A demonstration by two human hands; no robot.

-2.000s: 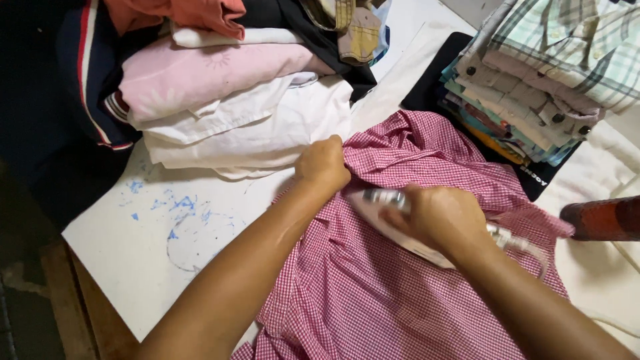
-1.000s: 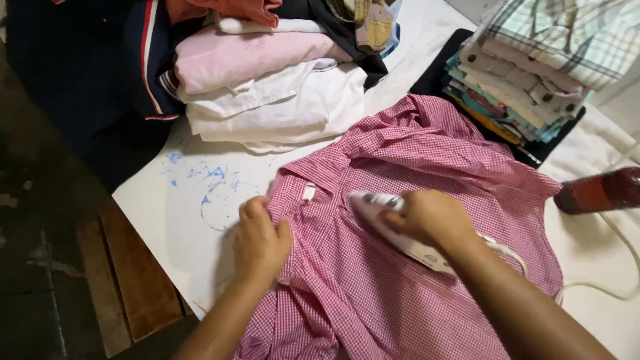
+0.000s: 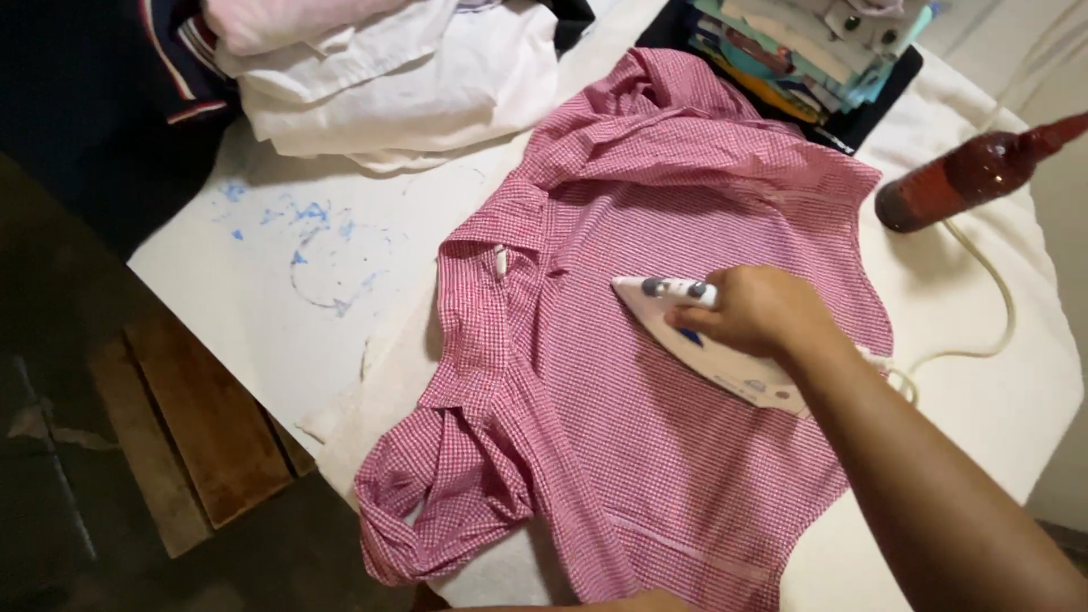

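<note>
A red-and-white checked shirt (image 3: 680,459) lies spread on the white cloth with its inside facing up, its collar (image 3: 476,314) to the left and a small white tag at the neck. My right hand (image 3: 756,310) is closed around the handle of a white electric clothes iron (image 3: 722,361), which rests flat on the shirt's back panel, tip to the upper left. At the bottom edge, only a part of my left hand (image 3: 650,601) shows, by the shirt's lower side; its fingers are hidden or out of view.
White folded clothes (image 3: 399,93) lie at the upper left, a stack of folded clothes (image 3: 790,51) at the top right. A red bottle (image 3: 952,183) lies or leans at the right, near the iron's pale cord (image 3: 1007,297). A wooden slatted piece (image 3: 204,425) stands below the table's left edge.
My left hand has left the collar area and moved to the bottom edge. The shirt lies more spread out than before. My right hand still holds the iron on it.
</note>
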